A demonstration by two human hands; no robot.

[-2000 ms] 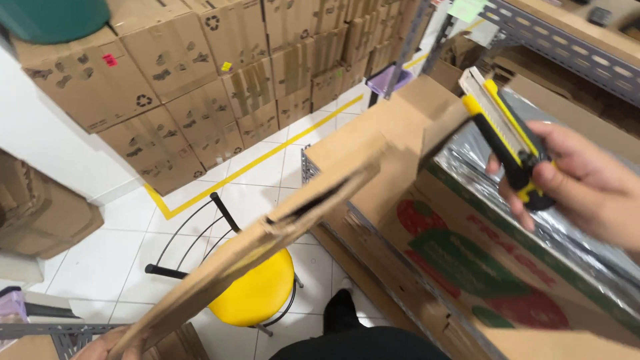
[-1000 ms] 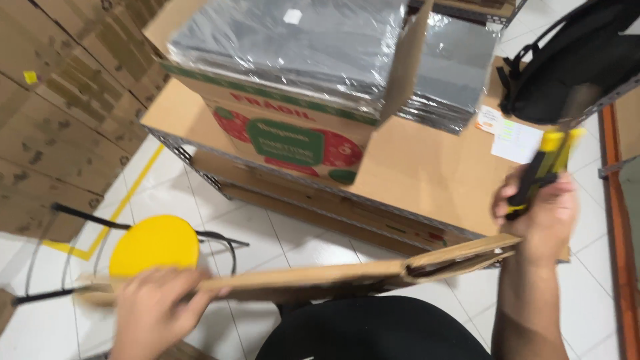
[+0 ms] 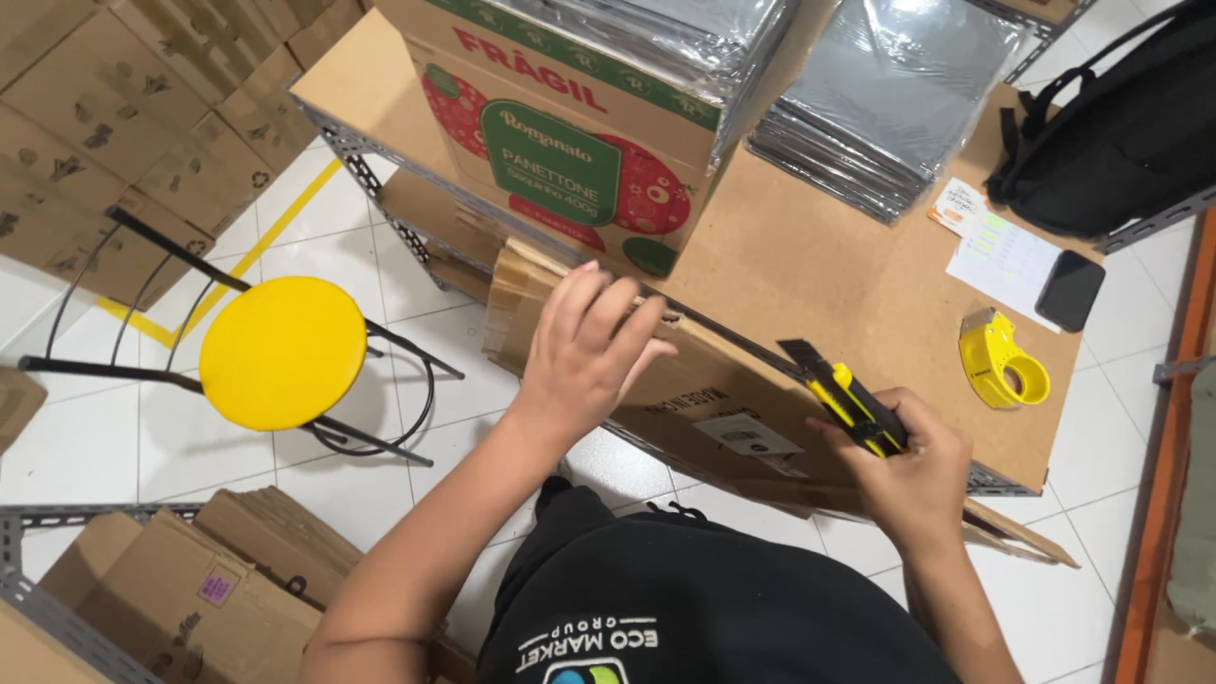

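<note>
My left hand (image 3: pixel 594 351) rests with its fingers over the top edge of a flattened cardboard box (image 3: pixel 655 399), which stands upright against the front edge of the table (image 3: pixel 807 275). In my right hand (image 3: pixel 912 465) is a black and yellow utility knife (image 3: pixel 848 399), its dark blade pointing up and left, close to the cardboard's right part. On the table beyond my left hand stands a printed panettone carton (image 3: pixel 570 142) holding plastic-wrapped grey packs. A stack of similar grey packs (image 3: pixel 883 104) lies to its right.
A yellow tape dispenser (image 3: pixel 1005 366), a black phone (image 3: pixel 1071 290), papers (image 3: pixel 1005 261) and a black backpack (image 3: pixel 1107 123) are at the right. A yellow-seated chair (image 3: pixel 282 353) stands at the left. Folded cartons (image 3: pixel 180 598) fill a lower-left shelf; stacked boxes (image 3: pixel 104 123) stand behind the chair.
The flattened cardboard, earlier held across the front of my body, is now against the table's front edge. My left hand has moved onto its top edge. The view has turned toward the table.
</note>
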